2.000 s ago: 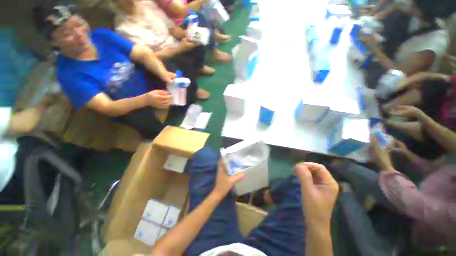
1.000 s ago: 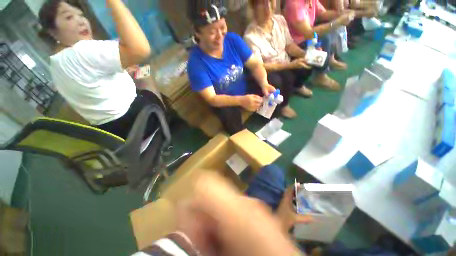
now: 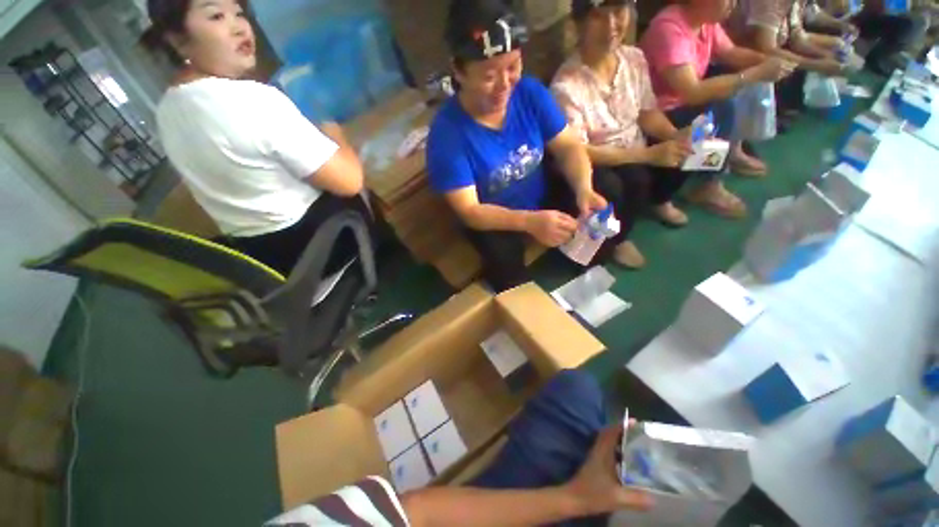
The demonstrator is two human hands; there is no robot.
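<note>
My left hand [image 3: 610, 471] holds a white retail box [image 3: 710, 499] by its side at the lower right, over my knee. The box is open at the top, with thin white flap edges standing up. A crinkled clear plastic bag [image 3: 674, 469] with a blue part shows inside it. My right hand is not in the picture. An open brown shipping carton [image 3: 360, 372] stands beside my leg, with several closed white boxes [image 3: 445, 447] in its bottom and a single white box [image 3: 503, 353] near its far end.
A long white table [image 3: 710, 386] on the right bears white and blue boxes [image 3: 793, 387]. Seated people [image 3: 499, 165] handle bagged items along the left side. A person in white sits by a chair [image 3: 154, 268]. A white folded piece [image 3: 590, 299] lies on the green floor.
The view has swung left since the first frame. The blurred hand in front a second ago is gone from the picture. My left hand still holds the open box.
</note>
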